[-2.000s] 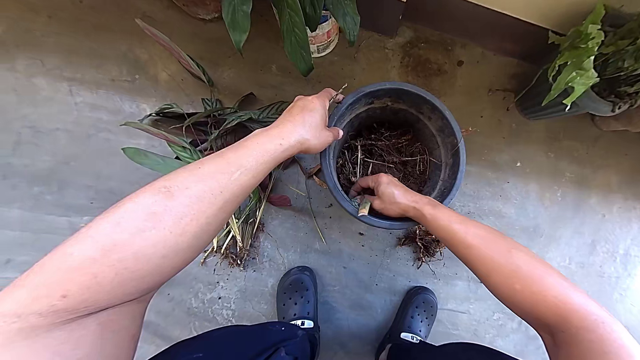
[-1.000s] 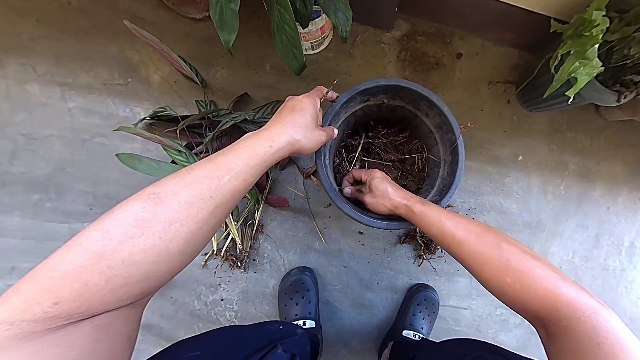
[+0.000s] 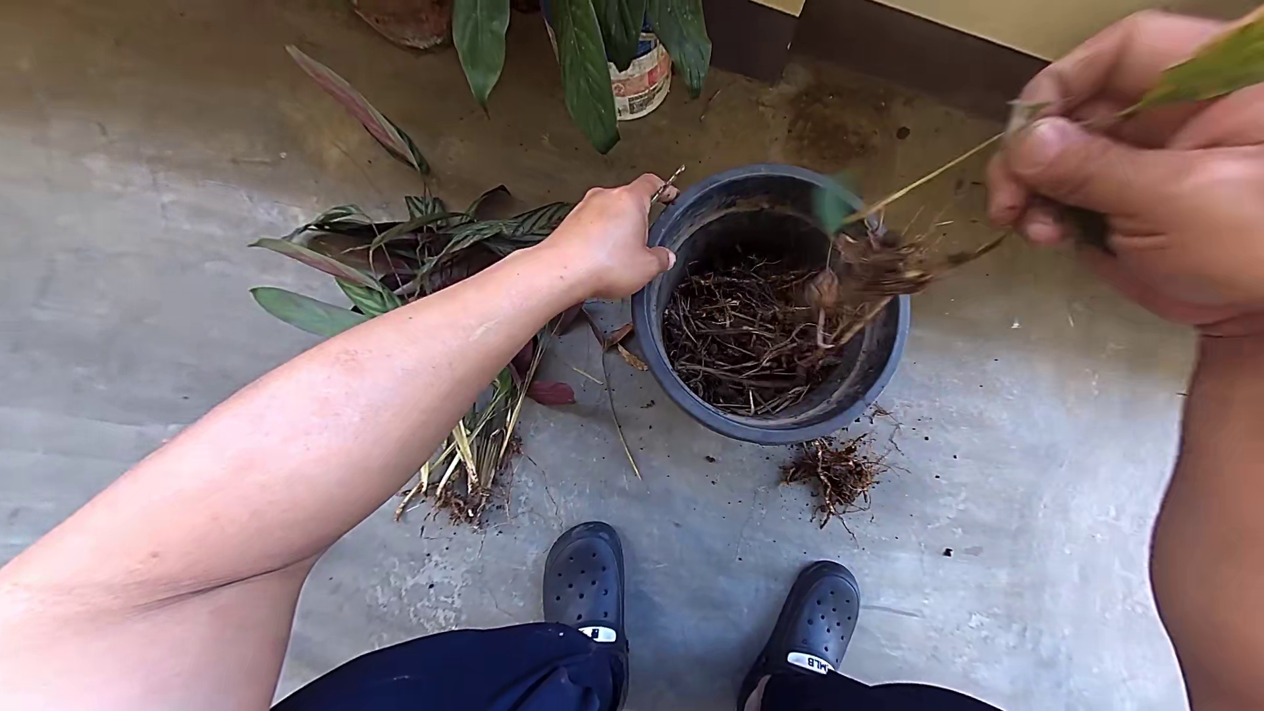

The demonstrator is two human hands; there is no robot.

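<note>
A round dark plastic pot (image 3: pixel 772 431) stands on the floor, holding soil and tangled dry roots (image 3: pixel 746 336). My left hand (image 3: pixel 617 237) grips the pot's left rim, with a thin twig between its fingers. To the pot's upper right, my right hand (image 3: pixel 1116 168) is closed on a plant stem with a green leaf (image 3: pixel 1210 69). A blurred root clump (image 3: pixel 879 267) hangs from that stem over the right side of the pot. Left of the pot lies a heap of uprooted leafy plants (image 3: pixel 425 247), partly behind my left forearm.
A loose root clump (image 3: pixel 837 474) lies on the concrete floor just below the pot. Behind stand a leafy potted plant (image 3: pixel 642 84) and the base of a clay-coloured pot (image 3: pixel 403 22), near the wall. My dark clogs (image 3: pixel 585 578) are at the bottom.
My right hand has moved from inside the pot up and to the right, now with a rooted plant in its fingers. My left hand remains at the pot's rim.
</note>
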